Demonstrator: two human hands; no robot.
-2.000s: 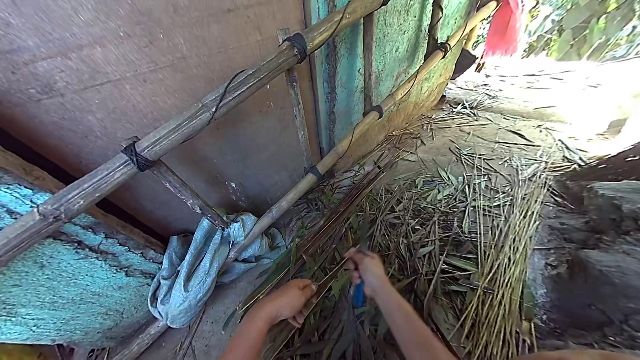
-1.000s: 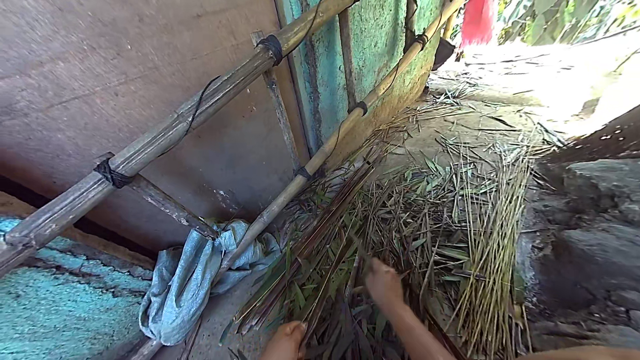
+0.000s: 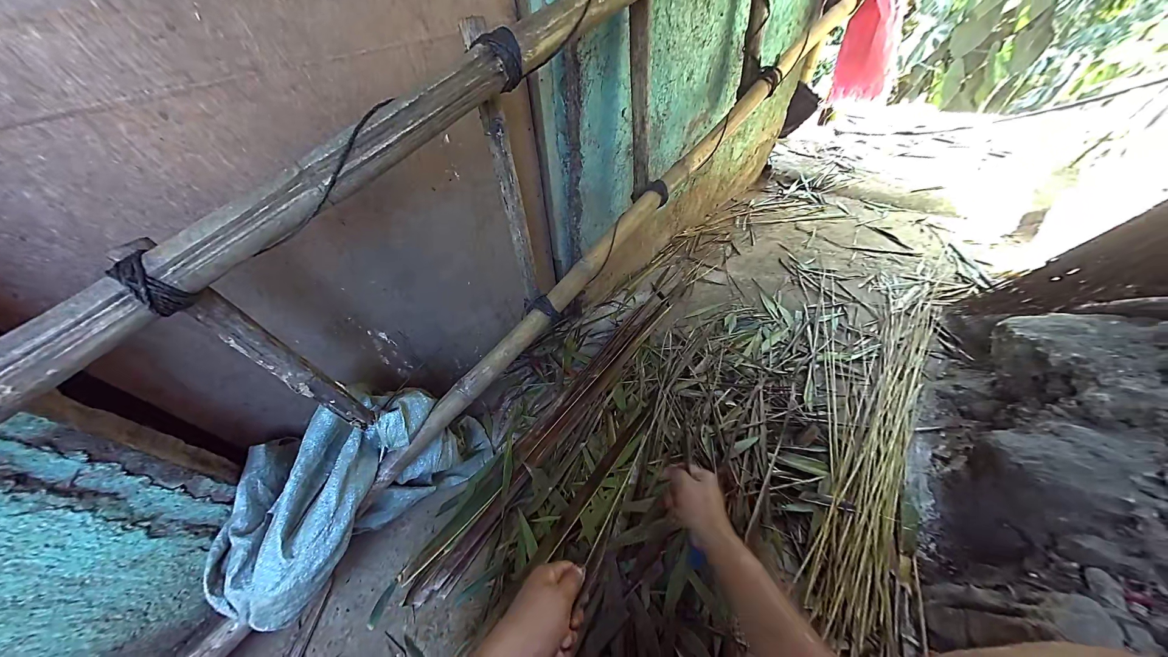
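Observation:
My left hand (image 3: 546, 602), at the bottom centre, has its fingers curled round a thin plant stalk that runs up and right. My right hand (image 3: 695, 500) is closed just above and right of it, over the leaf litter. A small blue part (image 3: 697, 557) shows below its palm; which tool it belongs to is hidden. Cut stalks and long green leaves (image 3: 730, 429) spread under both hands. Left of my hands lies a bundle of dark reddish stalks (image 3: 566, 429). A bundle of thin yellow-green stalks (image 3: 867, 456) lies to the right.
A bamboo railing (image 3: 319, 182) bound with black strips runs along the left, before a brown panel (image 3: 137, 119) and turquoise wall. A pale woven sack (image 3: 310, 520) is draped round its lower pole (image 3: 511, 338). Rough stones (image 3: 1077, 474) edge the right side. A red cloth (image 3: 865, 50) hangs far back.
Two seconds ago the blue part stood out more plainly below my right hand. Both hands have shifted a little over the leaves. The bundles lie where they were.

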